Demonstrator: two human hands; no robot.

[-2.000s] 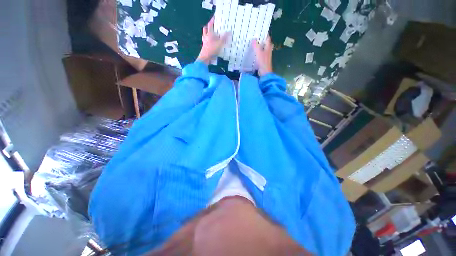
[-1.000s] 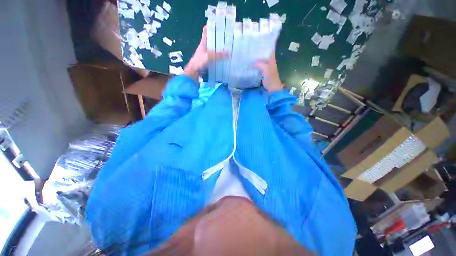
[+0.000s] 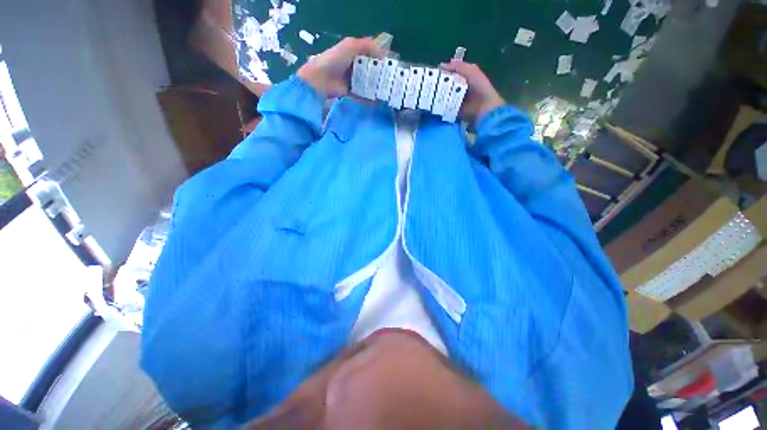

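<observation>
A row of several slim white boxes [image 3: 409,87] is held side by side close to my body, at the near edge of the table. Their narrow printed ends, each with a dark dot, face up toward me. The lower ends are uneven. My left hand [image 3: 338,65] grips the left end of the row. My right hand [image 3: 475,88] grips the right end. The far sides of the boxes and some fingers are hidden.
Small white paper scraps [image 3: 582,28] lie scattered on the green table [image 3: 437,25]. An open brown carton [image 3: 673,220] holding rows of white boxes [image 3: 698,254] stands at the right beside a pipe-frame rack [image 3: 595,180]. A brown carton [image 3: 198,117] is at the left.
The boxes were flat with their long sides showing. They have been tilted up and drawn toward my body, so their printed ends show. Both hands still hold them. The view has shifted.
</observation>
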